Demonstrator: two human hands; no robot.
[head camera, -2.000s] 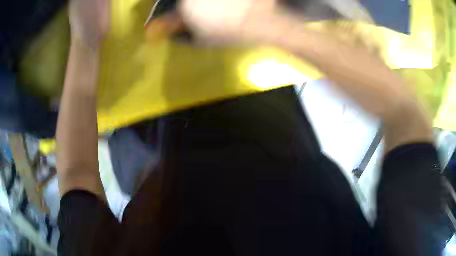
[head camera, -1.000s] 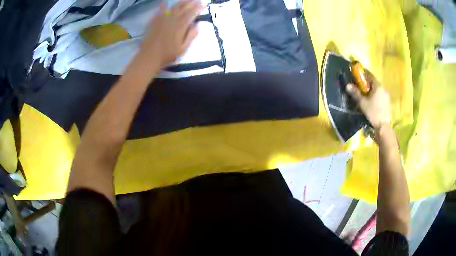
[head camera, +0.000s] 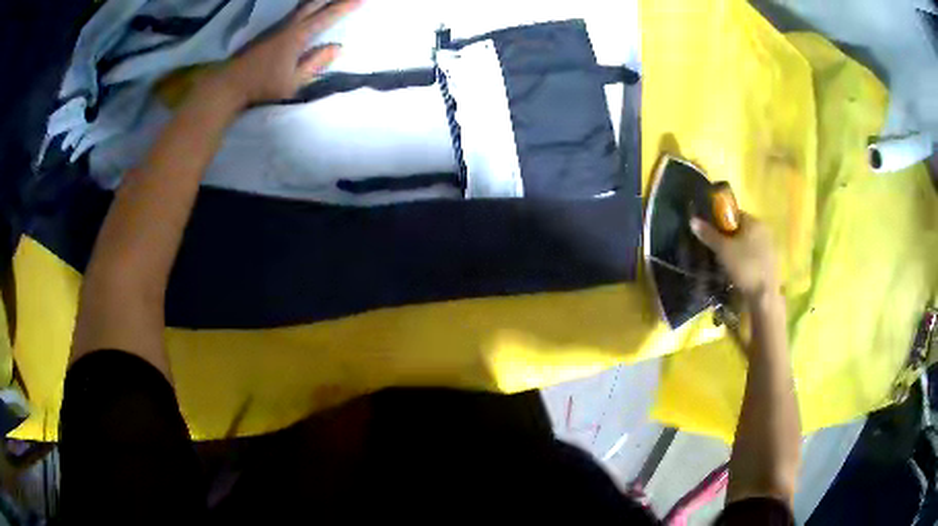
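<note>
A garment lies inside out on the table, with its pale wrong side (head camera: 350, 139) up and a wide dark navy band (head camera: 411, 252) along the edge nearest me. A dark pocket piece (head camera: 561, 113) with a pale strip lies near its right end. My left hand (head camera: 283, 57) rests on the pale cloth at the upper left, fingers apart. My right hand (head camera: 743, 250) is closed on the orange-brown handle of the steam iron (head camera: 679, 241). The iron's dark plate is on the yellow cloth, just beside the garment's right edge.
Yellow table cover (head camera: 339, 365) shows along the front and right. Bunched pale cloth (head camera: 170, 62) and dark cloth lie at the left. A white tube end (head camera: 900, 154) is at the right. Pink material (head camera: 699, 498) hangs below the table at the lower right.
Since the one-second-old frame, my left hand has moved left over the garment. The garment and iron appear lower in view; the iron stays beside the right edge. The pale cloth is flatter at the middle.
</note>
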